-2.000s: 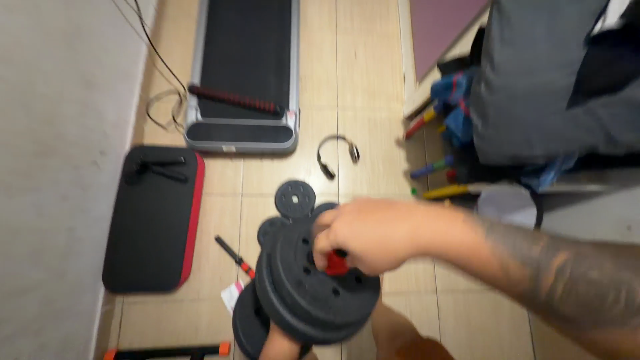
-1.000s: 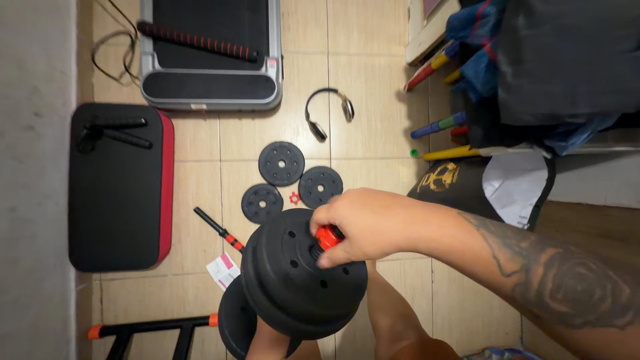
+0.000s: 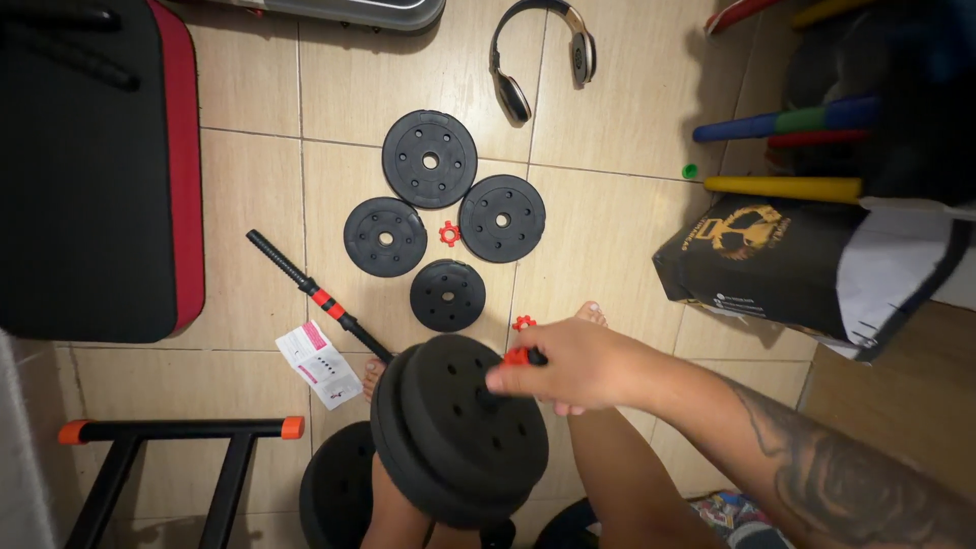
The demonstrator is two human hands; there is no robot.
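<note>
My right hand [image 3: 579,366] has its fingers closed around a red spinlock nut [image 3: 518,357] at the black bar end of a loaded dumbbell. Stacked black weight plates [image 3: 473,427] lie just left of those fingers, tilted towards the camera. My left hand cannot be made out; the stacked plates hide what is behind them. Beyond them on the floor lie several loose plates [image 3: 429,158], with a red nut [image 3: 449,233] among them. Another red nut [image 3: 524,323] sits just beyond my right hand. A second dumbbell bar [image 3: 328,303] with red bands lies left of the loose plates.
Headphones [image 3: 577,57] lie on the tiles at the far side. A printed leaflet [image 3: 320,364] is near my foot. A black and red padded board [image 3: 179,168] and a black frame with orange caps [image 3: 183,429] are on the left. A black box [image 3: 747,259] stands at the right.
The stacked plates and my right hand have stayed together, with my fingers at the red nut. The view has moved closer to the floor.
</note>
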